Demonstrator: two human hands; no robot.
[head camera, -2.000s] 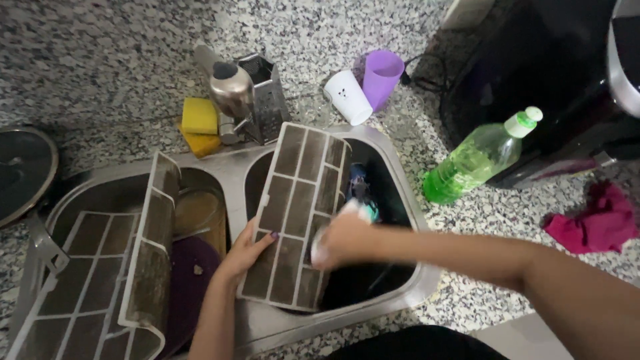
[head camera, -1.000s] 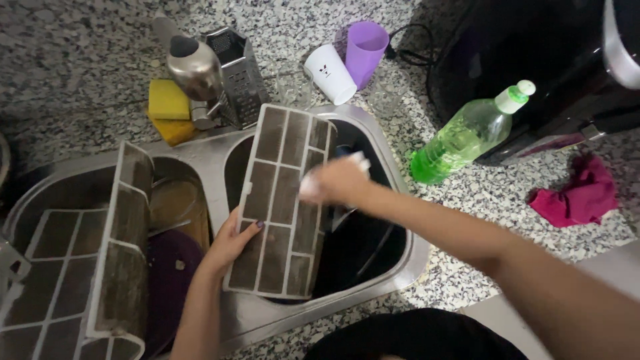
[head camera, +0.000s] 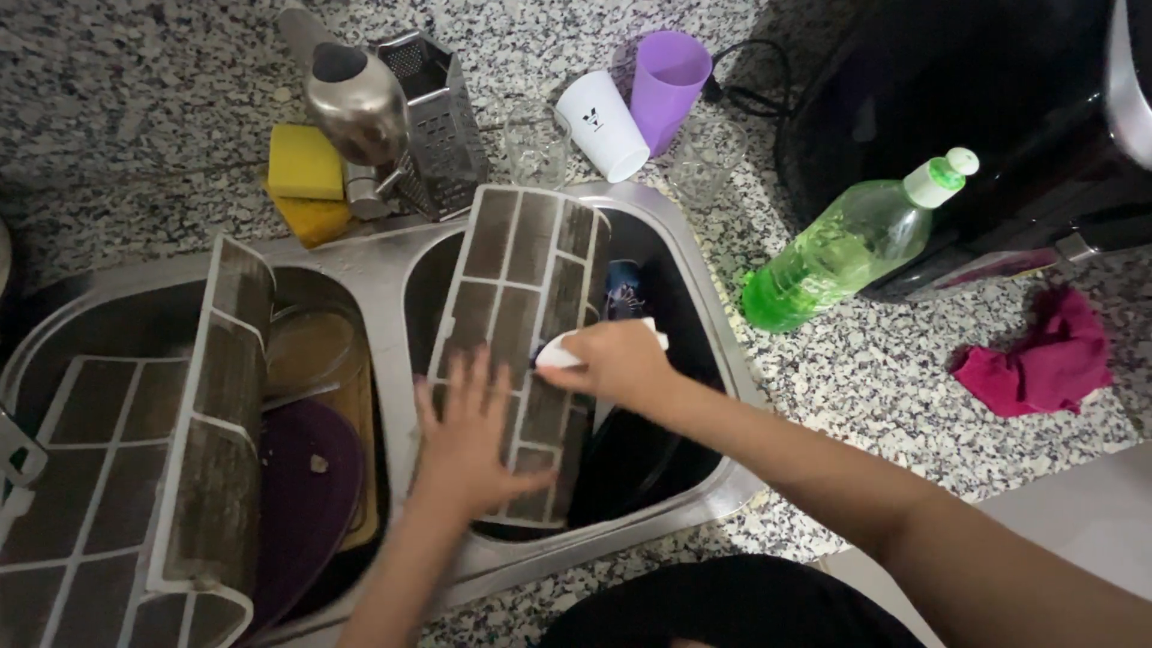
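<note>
A curved mesh air filter with a white plastic grid (head camera: 504, 310), dusty grey-brown, leans tilted in the right basin of a steel double sink (head camera: 382, 288). My left hand (head camera: 468, 441), blurred, lies over its lower left part with fingers spread. My right hand (head camera: 621, 360) grips a white object (head camera: 560, 351), perhaps a cloth or wipe, against the filter's right side; the fingers hide most of it. A second dusty filter (head camera: 211, 450), its edge curled up, rests across the left basin over a purple plate (head camera: 306, 486).
Behind the sink stand a yellow sponge (head camera: 306, 162), a metal grater (head camera: 441, 126), a white cup (head camera: 603, 126) and a purple cup (head camera: 668, 85). To the right are a green soap bottle (head camera: 837, 247), a black appliance (head camera: 954, 99) and a magenta cloth (head camera: 1039, 355).
My left hand has moved from the filter's left edge onto its face, and its fingers have spread. My right hand has moved lower along the filter, still with the white object.
</note>
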